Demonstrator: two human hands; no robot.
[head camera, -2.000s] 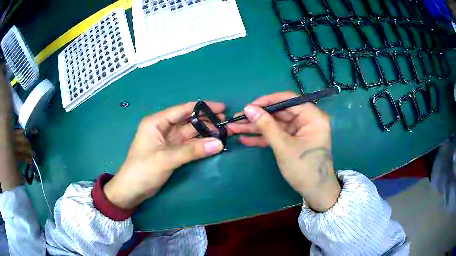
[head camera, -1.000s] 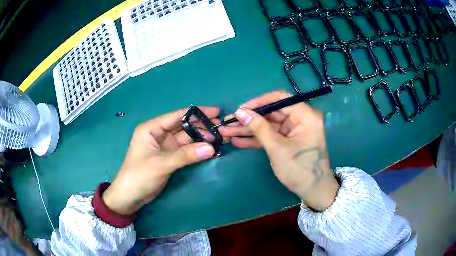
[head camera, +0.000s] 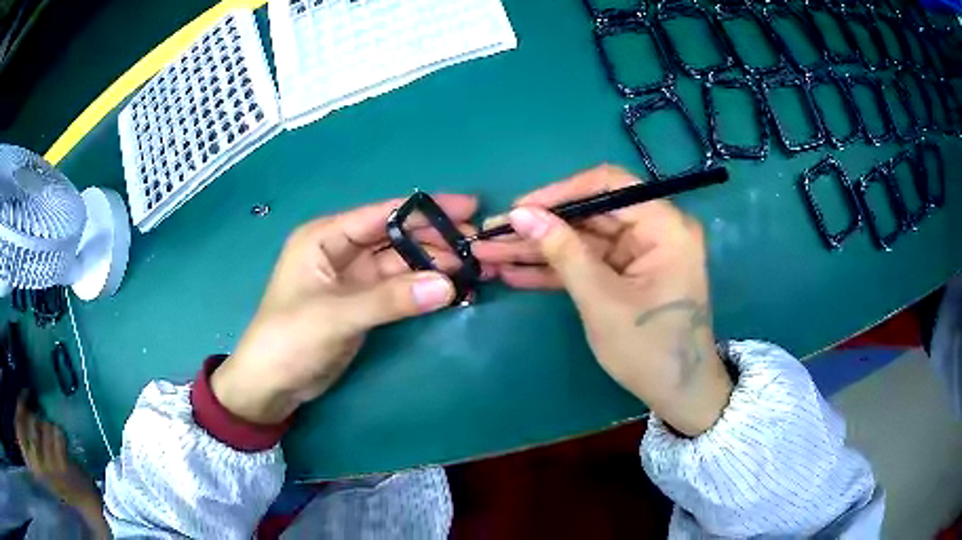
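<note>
My left hand (head camera: 332, 301) holds a black housing frame (head camera: 420, 253) tilted up between thumb and fingers, above the green mat. My right hand (head camera: 633, 285) holds black tweezers (head camera: 633, 194) like a pen. The tweezer tip is at the right long side of the frame, and my right fingertips are close beside that side. Whether the tip grips a part is too small to tell. A small dark part (head camera: 261, 210) lies on the mat left of my hands.
Two white component trays stand at the upper left, one full of dark parts (head camera: 195, 116), one mostly bare (head camera: 390, 53). Rows of black frames (head camera: 793, 114) lie at the right. A white fan (head camera: 42, 216) with a cable stands at left. Another person's hand (head camera: 47, 448) shows lower left.
The view has shifted, so the trays and fan sit differently in the picture. The frame in my left hand is turned slightly, with its opening showing more. Another person's hand has appeared at lower left.
</note>
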